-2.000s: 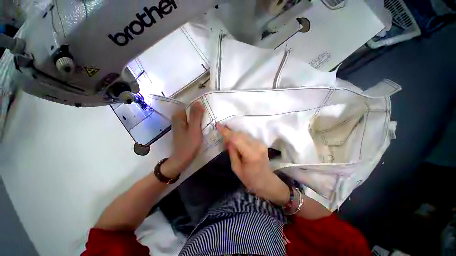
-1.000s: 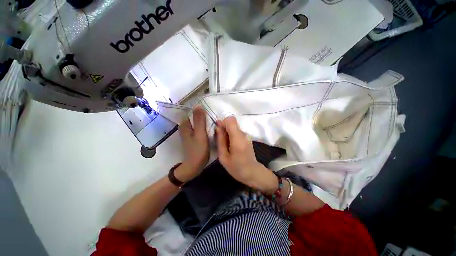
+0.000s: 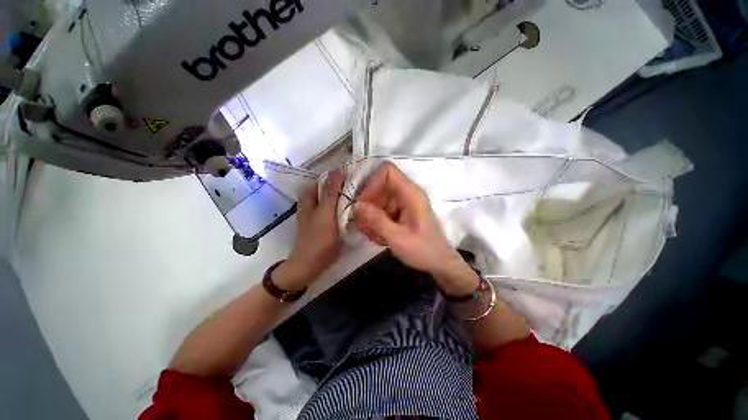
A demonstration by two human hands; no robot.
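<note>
The white garment (image 3: 500,176) with dark stitch lines lies across the machine table and hangs over its front edge at the right. My left hand (image 3: 318,221) holds the folded edge of the garment to the right of the needle area. My right hand (image 3: 402,217) is beside it, thumb and fingertips pinched together at the same edge. A short dark line, thread or stitching, shows between the hands. Whether my right fingertips hold cloth or thread is too small to tell. Cream cloth (image 3: 582,217) shows inside the garment's opening.
The brother sewing machine head (image 3: 205,82) stands at the upper left, with the lit presser foot (image 3: 244,168) over a shiny plate (image 3: 250,205). The white table (image 3: 107,271) extends left. A light basket (image 3: 693,37) is at the upper right. White cloth lies near my lap.
My right hand has turned, with its fingers curled and pinched at the edge. The edge between my hands is now folded up. The view has shifted slightly.
</note>
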